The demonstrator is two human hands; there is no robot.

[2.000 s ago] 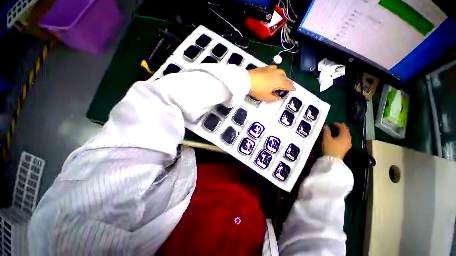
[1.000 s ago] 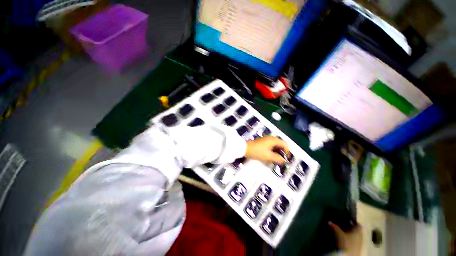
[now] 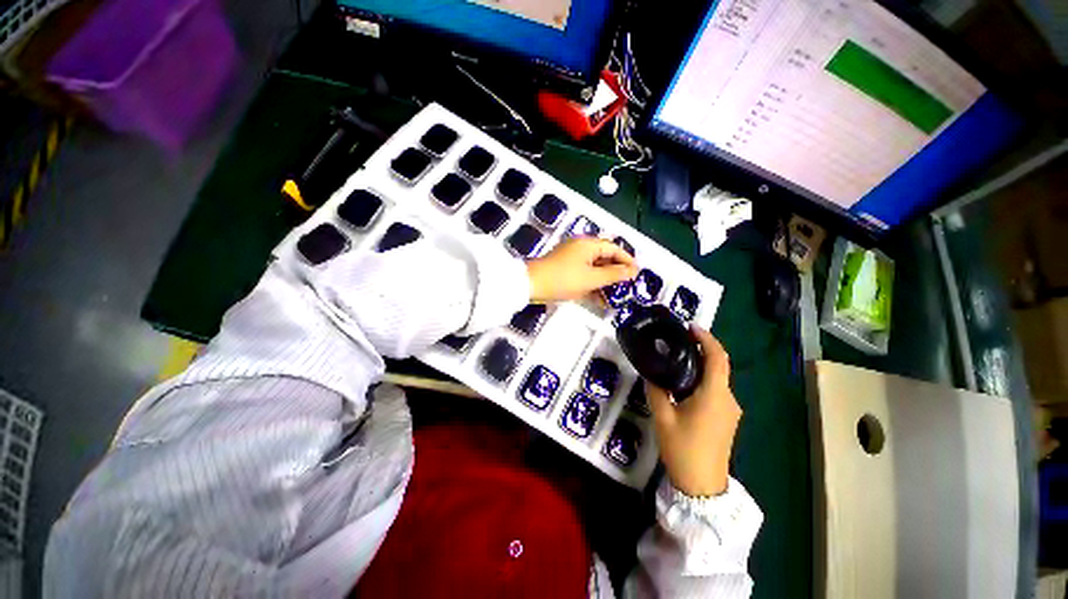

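A large white tray [image 3: 560,339] lies slanted in front of me, with black rounded-square watch bodies [image 3: 452,191] in its pockets. Some near the right end show a purple-white pattern. My left hand [image 3: 581,269] reaches over the tray, palm down, its fingertips at a watch body [image 3: 618,294]; whether they grip it is hidden. My left sleeve covers part of the tray. My right hand [image 3: 699,419] holds a black rounded object [image 3: 662,351], likely a handheld scanner, above the tray's right part, close to my left fingertips.
Two monitors stand behind; the right monitor [image 3: 820,105] shows a green bar. A red box [image 3: 582,108], cables and a white puck [image 3: 608,184] lie behind the tray. Crumpled tissue [image 3: 719,215], a clear box [image 3: 861,293] and a wooden board [image 3: 837,491] are right. A yellow-tipped tool [image 3: 298,194] lies left.
My right hand has come from the mat right of the tray to above it, with the black object in it. My left hand remains over the tray's right half. The view has shifted.
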